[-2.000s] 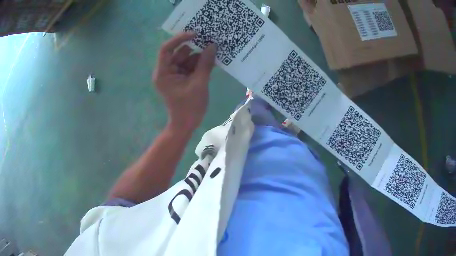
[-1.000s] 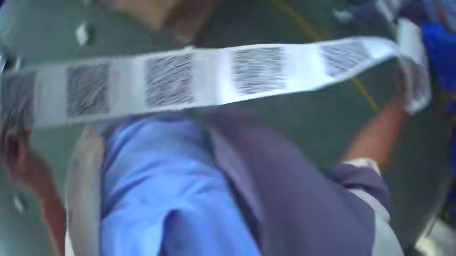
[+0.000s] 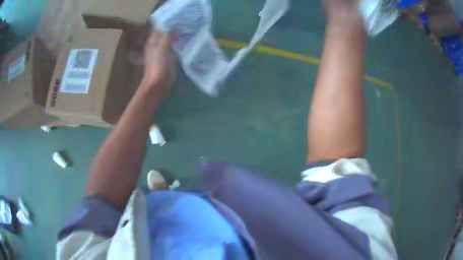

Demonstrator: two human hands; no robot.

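Note:
My left hand (image 3: 161, 56) is at the upper left of the middle, shut on a blurred white QR label strip (image 3: 199, 53). The strip hangs folded to the right of the hand and a thin, twisted part runs up to the top edge. My right hand (image 3: 343, 9) is at the top edge, partly cut off and blurred. White printed label material (image 3: 379, 15) shows beside it, held in that hand. Its fingers are hidden.
A carton (image 3: 84, 76) with a white shipping label (image 3: 78, 71) stands at the upper left, another labelled carton (image 3: 18, 76) beside it. Backing paper scraps (image 3: 60, 159) lie on the green floor. A yellow floor line (image 3: 289, 53) crosses ahead. Blue blocks (image 3: 453, 51) are at the upper right.
The strip, stretched out flat between both hands a second ago, is now folded and hanging. Both hands have moved up in the view. The cartons now show at the upper left.

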